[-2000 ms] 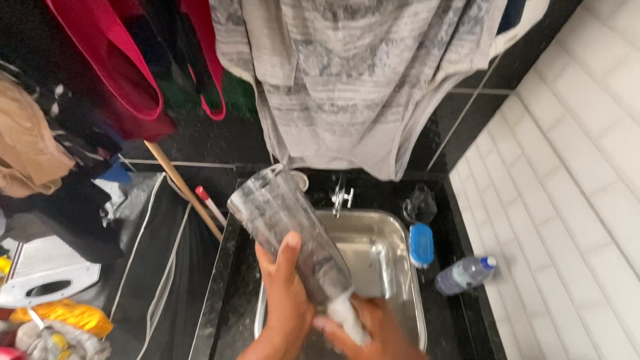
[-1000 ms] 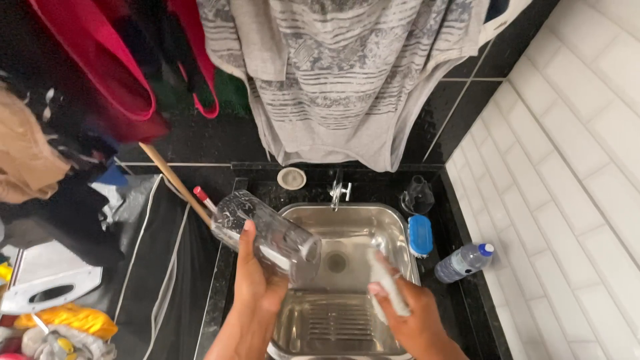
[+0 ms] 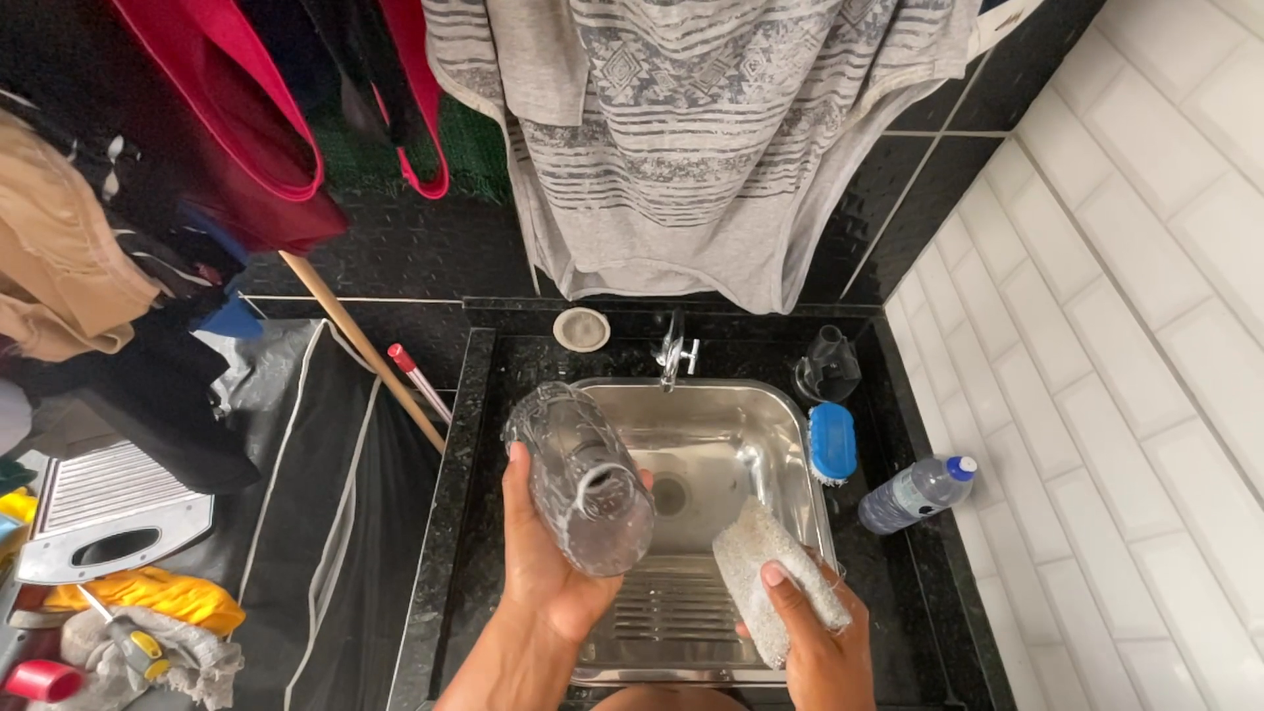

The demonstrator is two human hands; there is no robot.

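Note:
My left hand (image 3: 553,553) grips a clear, ribbed plastic container (image 3: 583,474) that looks wet, tilted so that its narrow round opening faces me. It is over the left side of the stainless steel sink (image 3: 731,405). A pale, worn scrubbing sponge (image 3: 765,573) is held in my right hand (image 3: 815,612), between thumb and fingers, above the ribbed right part of the sink. Container and sponge are apart. Behind the basin stands a chrome tap (image 3: 673,354); whether water runs from it, I cannot tell.
Right of the basin are a blue scrubbing brush (image 3: 832,441), a clear plastic piece (image 3: 829,365) and a bottle with a blue cap (image 3: 916,494). A small round dish (image 3: 582,330) sits left of the tap. A grey patterned shirt (image 3: 691,148) hangs above. A wooden pole (image 3: 360,346) leans at left.
Two seconds ago the sponge was against the container's lower end; now they are apart. The container has turned, and its opening now faces me.

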